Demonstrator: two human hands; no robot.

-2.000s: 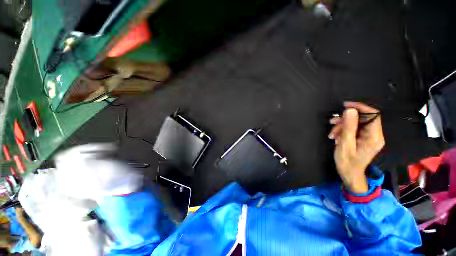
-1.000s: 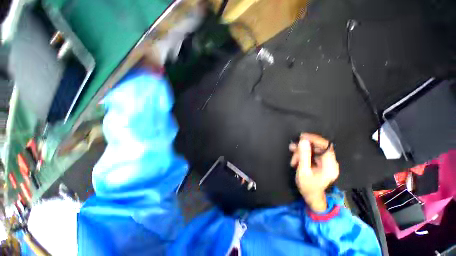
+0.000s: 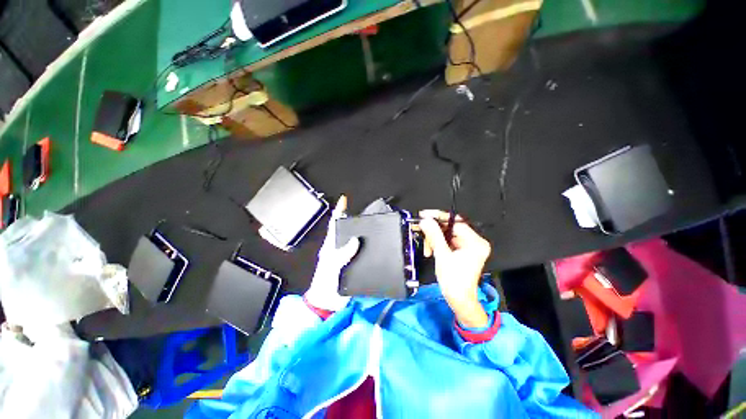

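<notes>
My gloved left hand (image 3: pixel 334 262) holds a black set-top box (image 3: pixel 372 255) by its left side, in front of my chest. My bare right hand (image 3: pixel 460 260) is at the box's right, silvery port edge, with its fingertips closed on a black test cable (image 3: pixel 456 182) at the ports. Whether the plug is in a port is too small to tell. Part of another small object shows behind the box's top edge. More boxes lie on the black bench: one (image 3: pixel 288 204) close at left, one (image 3: pixel 244 295) and one (image 3: pixel 157 266) further left.
Another box (image 3: pixel 628 190) with a white label lies at right. A green raised shelf (image 3: pixel 196 61) on brown supports stands ahead, a box (image 3: pixel 288 18) on it. Orange pads and boxes lie on the green conveyor (image 3: pixel 61 176) and a pink sheet (image 3: pixel 671 286). A plastic bag (image 3: pixel 57 266) is at left.
My left hand has come back from the shelf side and now holds a box before me. My right hand has moved left to that box's port edge. The view has shifted, showing more bench.
</notes>
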